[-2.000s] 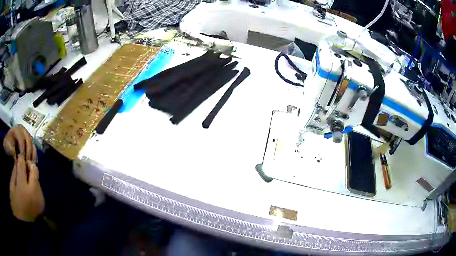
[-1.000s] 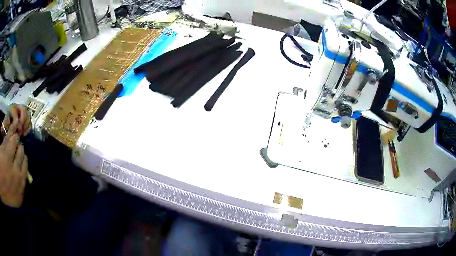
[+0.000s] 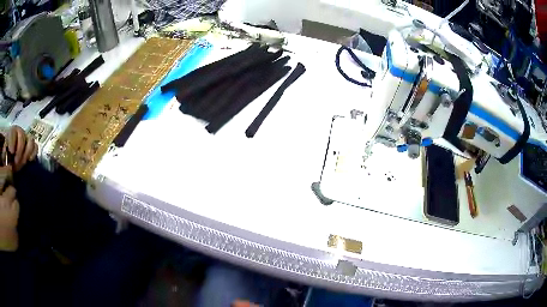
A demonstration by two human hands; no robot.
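Observation:
Narrow black fabric strips (image 3: 231, 87) lie fanned in a pile on the white table (image 3: 204, 174), partly over a blue sheet (image 3: 157, 103). One separate black strip (image 3: 274, 101) lies right of the pile. A short black strip (image 3: 131, 126) lies at the right edge of the brown cardboard (image 3: 99, 108). Neither of my hands can be made out. Two bare hands at the left edge, partly cut off, look like another person's; they are close together, and what they hold is unclear. A small blurred skin-coloured patch at the bottom edge cannot be identified.
A white sewing machine (image 3: 402, 90) stands at right, with a phone (image 3: 441, 186) and an orange-brown tool (image 3: 471, 195) beside it. A second machine (image 3: 39, 54), a small black strip pile (image 3: 72, 93) and a steel flask (image 3: 103, 25) are at left. Measuring tape (image 3: 228, 240) runs along the front edge.
The view has shifted slightly, and the strips keep their places. The hands at the left edge have moved left and are more cut off. The skin-coloured patch at the bottom has appeared.

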